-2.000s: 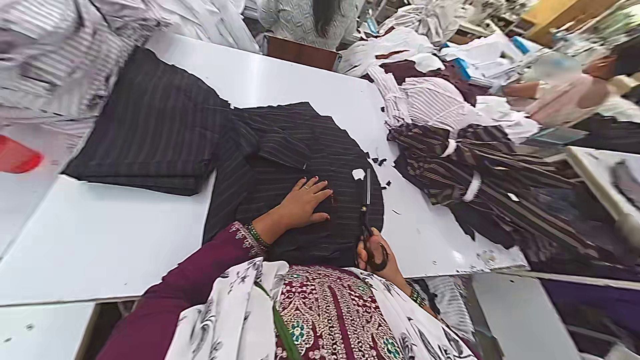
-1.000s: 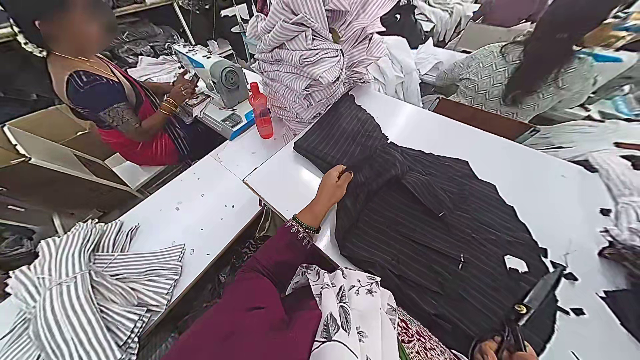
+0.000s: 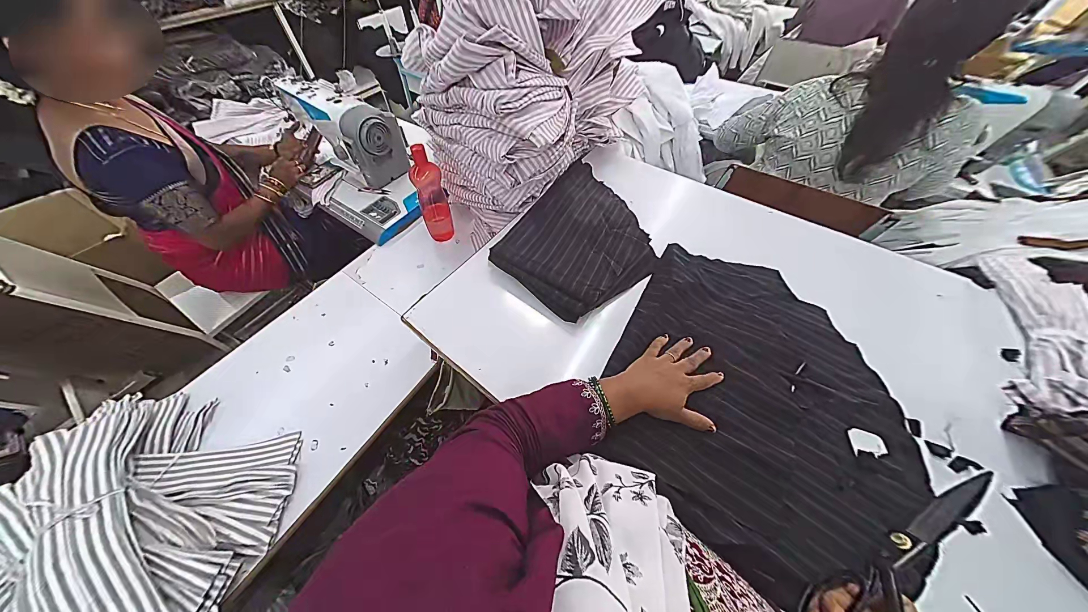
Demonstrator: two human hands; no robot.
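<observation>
My left hand (image 3: pixel 667 384) lies flat with spread fingers on a large dark pinstriped fabric piece (image 3: pixel 765 365) with a curved edge. At the bottom right, my right hand (image 3: pixel 837 597) is partly cut off by the frame and grips the black handles of fabric scissors (image 3: pixel 922 527). Their blades point up and right over the fabric's right edge. A small white scrap (image 3: pixel 867 442) rests on the cloth near them. Past my left hand, a smaller folded dark pinstriped fabric (image 3: pixel 574 242) sits apart from the large piece.
Dark offcuts (image 3: pixel 939 450) lie along the white table (image 3: pixel 986 314). A red bottle (image 3: pixel 432 194) stands by a heap of striped cloth (image 3: pixel 510 110). A co-worker sits at a sewing machine (image 3: pixel 361 136) on the left; another is at the top right. Striped pieces (image 3: pixel 110 510) lie lower left.
My left hand, closed on the fabric's edge a second ago, has opened and lies flat. The far fabric part now lies separately, folded, at the upper left. The view has swung left since two seconds ago.
</observation>
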